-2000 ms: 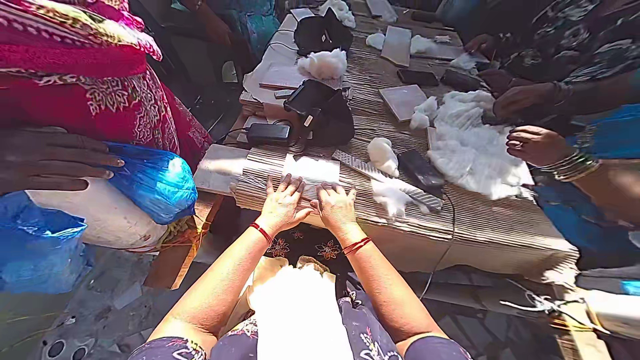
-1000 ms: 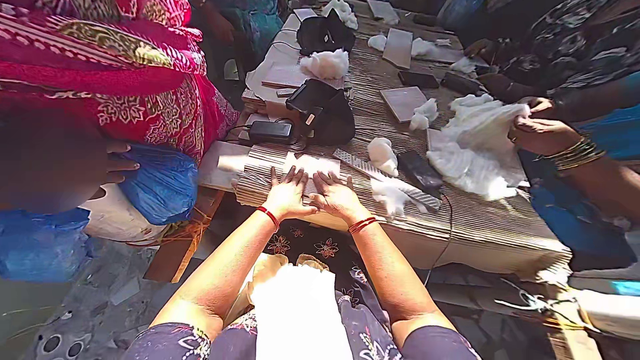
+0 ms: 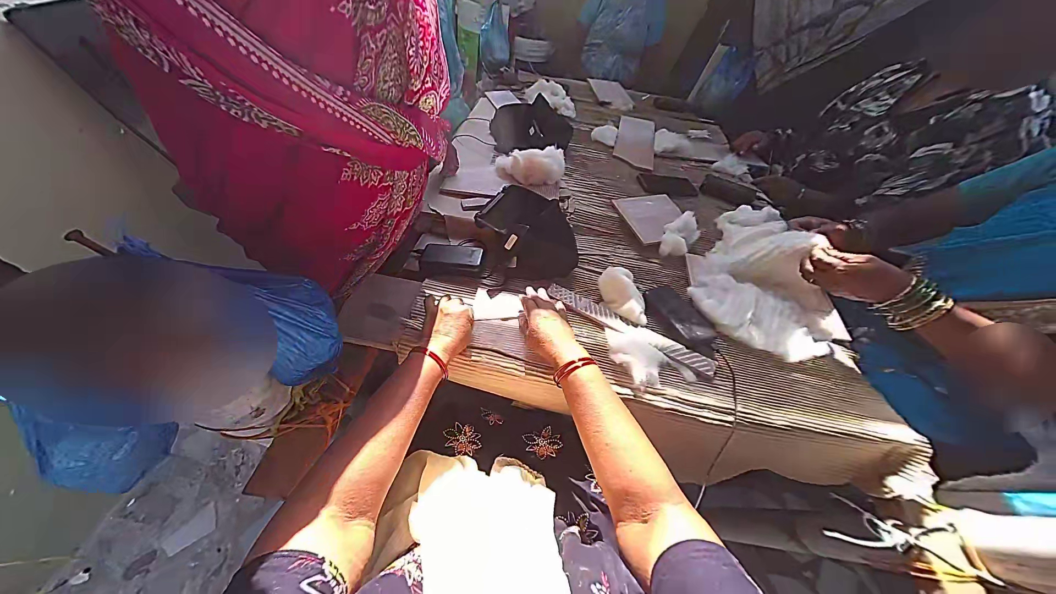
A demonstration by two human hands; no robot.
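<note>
My left hand (image 3: 451, 324) and my right hand (image 3: 546, 320) rest at the near edge of a table covered with ridged sheet (image 3: 792, 404). Between them lies a small bright white piece (image 3: 497, 305); the fingers of both hands touch or press its two sides, though whether they grip it is hard to tell. Just right of my right hand runs a patterned flat strip (image 3: 681, 353), with a tuft of white cotton-like fibre (image 3: 622, 294) and a dark flat object (image 3: 681, 315) beside it. A black box (image 3: 451, 258) sits beyond my left hand.
A co-worker's hands (image 3: 858, 272) with bangles hold a large white fibre sheet (image 3: 767, 289) at the right. Black bags (image 3: 532, 231), pale tiles (image 3: 650, 218) and fibre clumps lie farther back. At left stand a person in red patterned cloth (image 3: 305, 132) and a blue plastic bag (image 3: 305, 330).
My hands have moved apart, and the white piece between them now shows. The person in red cloth at left has shifted. The view has tilted up somewhat.
</note>
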